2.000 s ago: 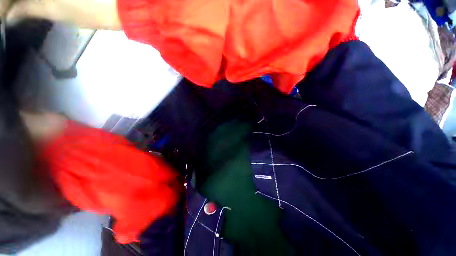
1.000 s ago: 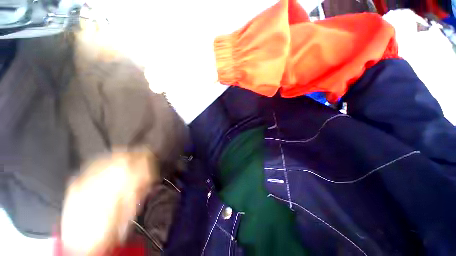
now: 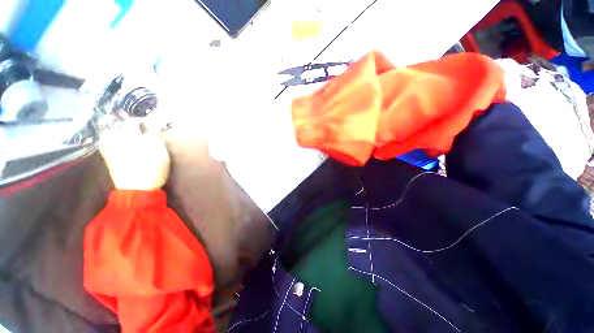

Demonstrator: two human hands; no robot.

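Note:
My left hand (image 3: 135,158), with a red sleeve cover (image 3: 144,250), reaches up to the metal parts below the sewing machine head (image 3: 55,39). Its fingertips lie at the needle area by a round ribbed metal knob (image 3: 139,101); glare hides what they touch. The brown garment (image 3: 202,201) spreads under and around my left forearm, across the left side. My right forearm wears an orange-red sleeve cover (image 3: 404,107) and reaches in from the right. Past its cuff the picture is washed out white, so my right hand cannot be made out.
Black thread snips (image 3: 306,73) lie on the white table (image 3: 391,36) beyond the right cuff. A tan square (image 3: 306,30) and a black rectangle (image 3: 234,12) are at the far side. White cloth (image 3: 560,117) is at the right. My navy clothing (image 3: 417,214) fills the lower right.
My left hand has moved up from the lower left to the needle area. The view has shifted, bringing the snips and more of the machine into sight. The right sleeve sits slightly lower.

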